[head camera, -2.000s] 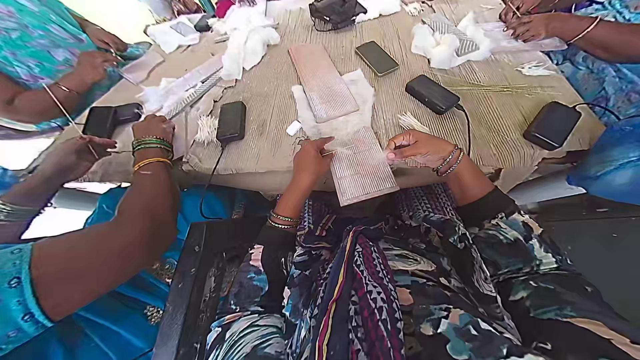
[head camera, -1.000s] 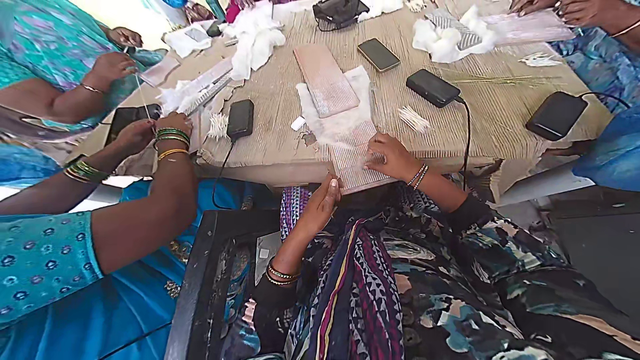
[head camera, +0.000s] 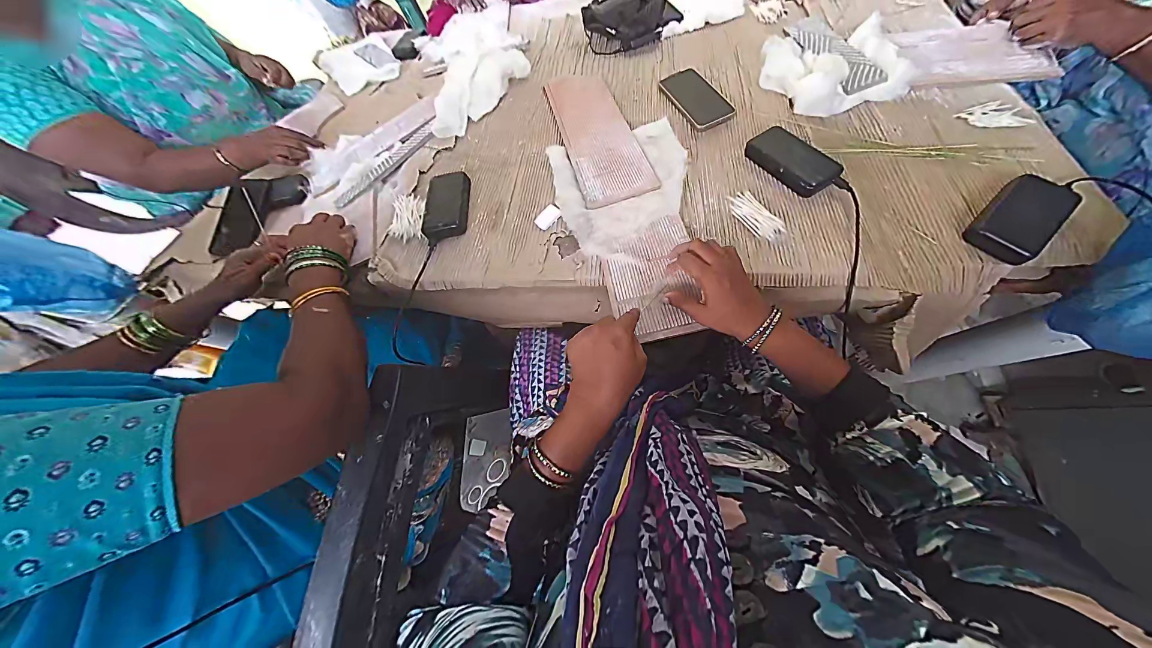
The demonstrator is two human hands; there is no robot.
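A ribbed, pale pinkish board (head camera: 643, 270) lies at the near table edge, its lower end sticking out over the edge. My left hand (head camera: 612, 355) is at the board's lower left, finger and thumb pinched at a thin, pale wisp of fibre. My right hand (head camera: 715, 288) rests over the board's right side with its fingers bent; whether it grips anything cannot be told. White fluffy sheet material (head camera: 666, 157) covers the board's upper end, and a second ribbed pinkish board (head camera: 603, 144) lies on that sheet.
Black corded boxes (head camera: 792, 162), (head camera: 445, 207) and a phone (head camera: 696, 99) lie on the corrugated cardboard table cover (head camera: 504, 261). White stick bundles (head camera: 756, 216) are beside them. A co-worker's bangled arm (head camera: 310, 360) is close on the left; other people's hands work around the table.
My left hand has moved from the board's upper left down to its lower left. My right hand has shifted from the board's right edge onto its surface.
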